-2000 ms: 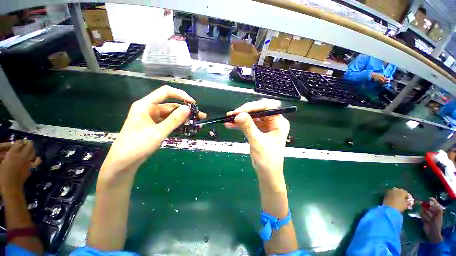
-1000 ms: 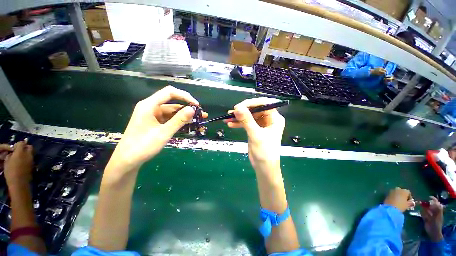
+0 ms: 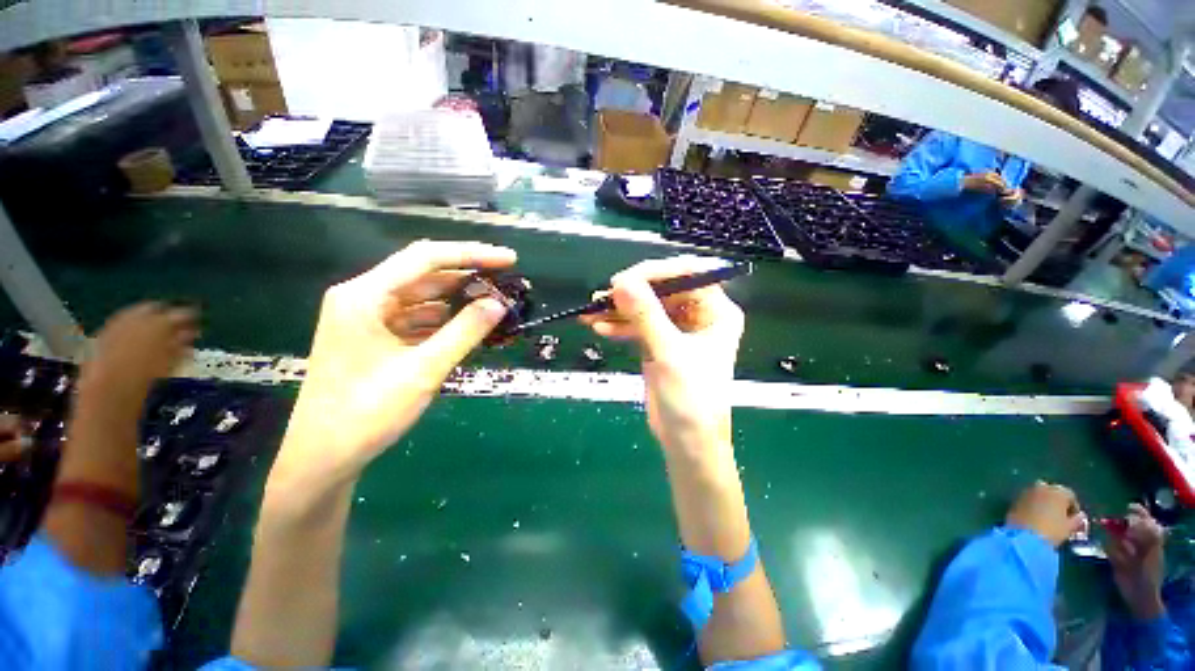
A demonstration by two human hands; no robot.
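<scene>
My left hand holds a small dark round assembly with silvery bits between thumb and fingers, above the white rail. My right hand holds a thin black pen-like tool, its narrow tip pointing left at the assembly's lower right side. Whether the tip touches is too small to tell. My right wrist has a blue band. Small loose units lie on the green belt just right of the held assembly, with others spaced farther right.
A white rail crosses the green bench. A black pocketed tray is at left, with a neighbour's arm over it. Another worker's hands are at right near a red bin. Black trays and a translucent stack stand behind.
The assembly has been turned in my left fingers, and its round face shows more. Loose units on the belt have shifted right. The left neighbour's arm has reached forward over the tray toward the belt.
</scene>
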